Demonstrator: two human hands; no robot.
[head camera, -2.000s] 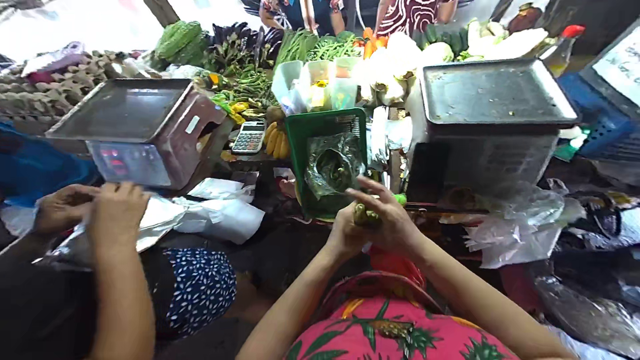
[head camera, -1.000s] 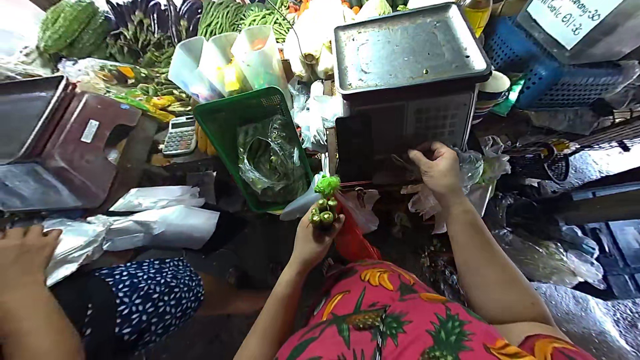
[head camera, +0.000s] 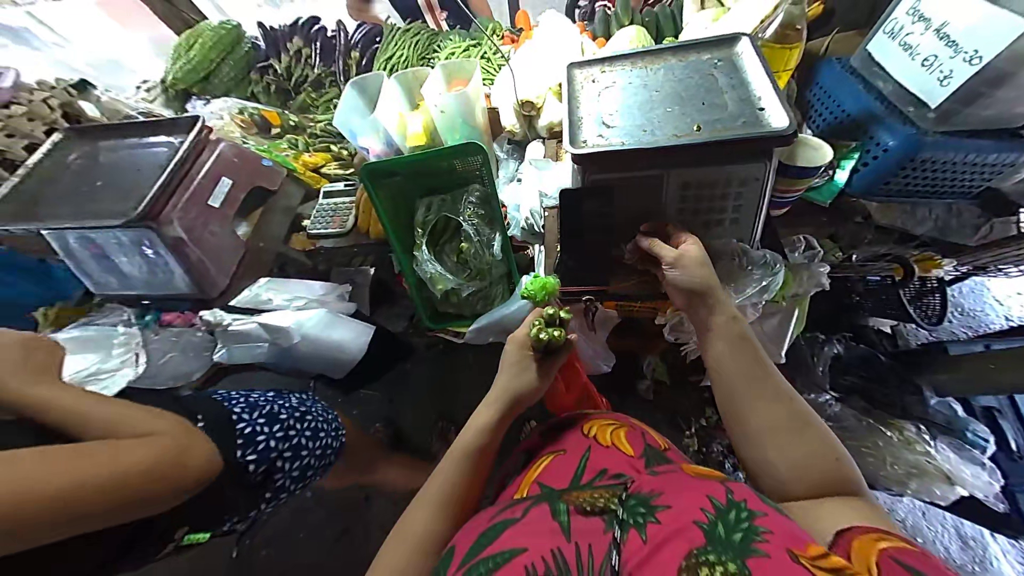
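My left hand (head camera: 528, 360) is closed around a small bundle of green stems (head camera: 550, 328), cut ends up, with bright green plastic (head camera: 541, 288) just above it. My right hand (head camera: 680, 268) is raised in front of the dark weighing scale (head camera: 704, 192), thumb and fingers pinched on something small and thin, perhaps clear film. The metal tray (head camera: 676, 92) on top of the scale holds only a few scraps. Left of it, a green plastic basket (head camera: 376, 208) holds a clear plastic bag of green vegetables (head camera: 456, 248). Red plastic (head camera: 572, 386) hangs below my left hand.
At left sit another scale (head camera: 104, 176), a calculator (head camera: 333, 210) and white plastic bags (head camera: 296, 340), beside a co-worker's arm (head camera: 104, 456). Eggplants (head camera: 320, 52), green beans (head camera: 408, 48) and a bitter melon (head camera: 210, 64) lie behind. A blue basket (head camera: 920, 152) and loose clear bags (head camera: 912, 448) are at right.
Two seconds ago both my hands were together at the stems; my right hand has since moved off to the right, before the scale. The view has turned and come closer.
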